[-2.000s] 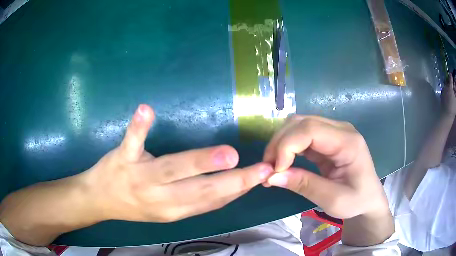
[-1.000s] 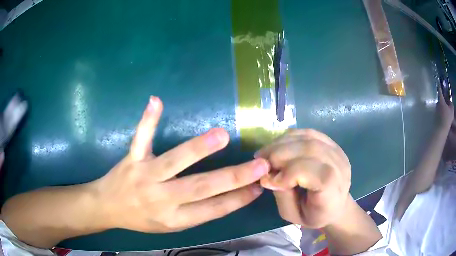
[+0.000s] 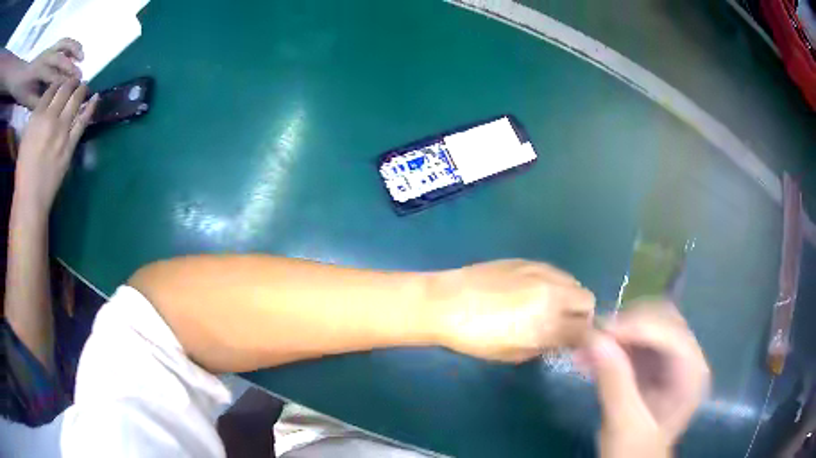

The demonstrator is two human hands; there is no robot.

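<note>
My left hand (image 3: 510, 309) reaches across to the right over the bench, its fingers folded and partly hidden. My right hand (image 3: 651, 362) is blurred, its fingertips meeting those of my left hand. Whether anything is between the fingers cannot be told. An opened phone body (image 3: 428, 175) lies on the green mat above my left forearm. It has a white and blue board at its left end and a white area at its right end. The yellow-green film strip (image 3: 653, 270) shows just behind my right hand, partly covered and blurred.
Another person's hands (image 3: 55, 116) at the far left touch a dark phone (image 3: 123, 102) beside white sheets (image 3: 98, 31). The orange-brown strip (image 3: 789, 268) lies at the far right. A pale rail (image 3: 608, 59) curves along the back edge of the green mat (image 3: 358, 80).
The view has turned left. The opened phone and the other person's hands and phone have come into view. My left hand's spread fingers are now folded, and the strips appear farther right.
</note>
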